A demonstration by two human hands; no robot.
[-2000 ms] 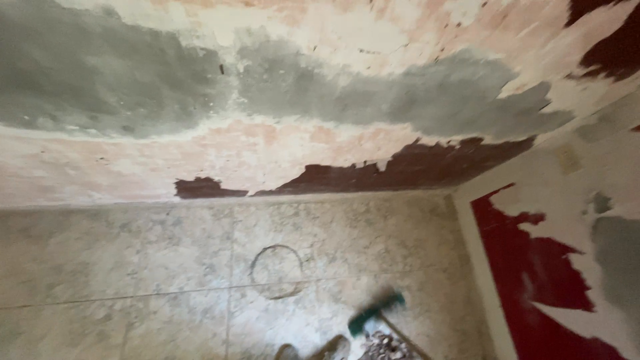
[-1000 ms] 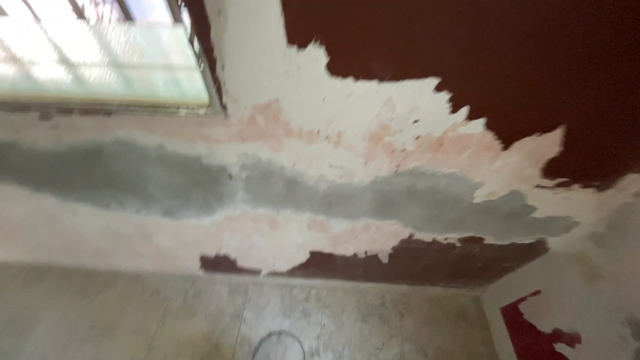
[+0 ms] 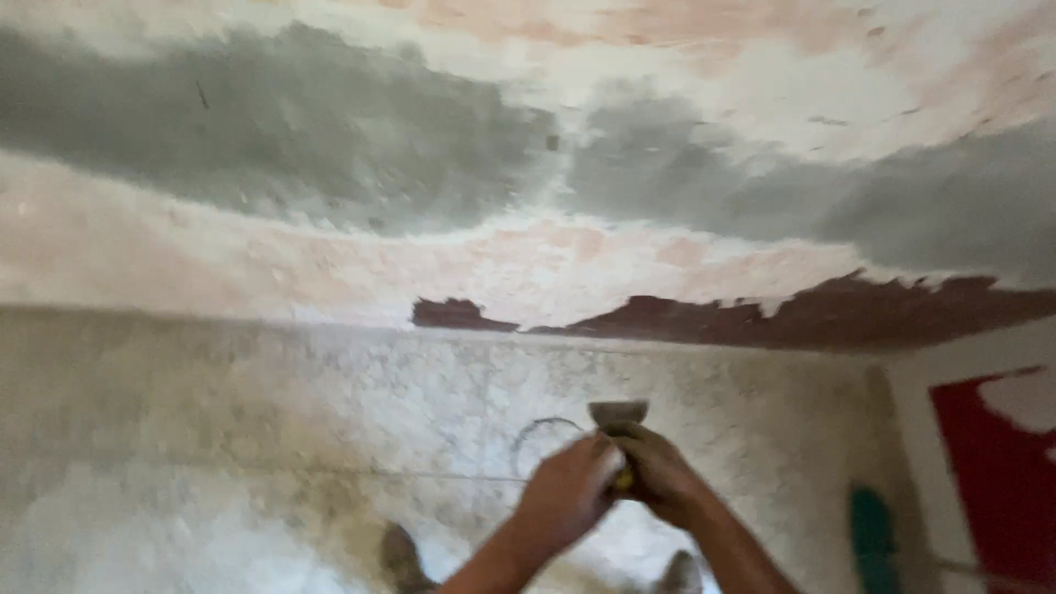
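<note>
Both hands meet at the lower middle of the view, around a putty knife with a wide metal blade (image 3: 619, 411) pointing toward the wall. My left hand (image 3: 573, 478) is closed at the tool's handle, where a bit of yellow (image 3: 624, 477) shows. My right hand (image 3: 656, 470) wraps the tool close behind the blade. Blur and overlapping fingers hide most of the handle. Beyond the hands stands the wall, with grey patches (image 3: 330, 140), bare pinkish plaster and a strip of dark red paint (image 3: 709, 320) low down.
A green broom head (image 3: 873, 536) lies on the tiled floor (image 3: 247, 396) at the lower right. Dark red paint (image 3: 982, 462) remains on the side wall. A ring-shaped mark (image 3: 528, 433) is on the floor beside the hands. The person's shoes (image 3: 402, 554) show at the bottom.
Both hands and the putty knife have come into view; neither earlier frame shows them. The view has tilted down from the window seen one second ago.
</note>
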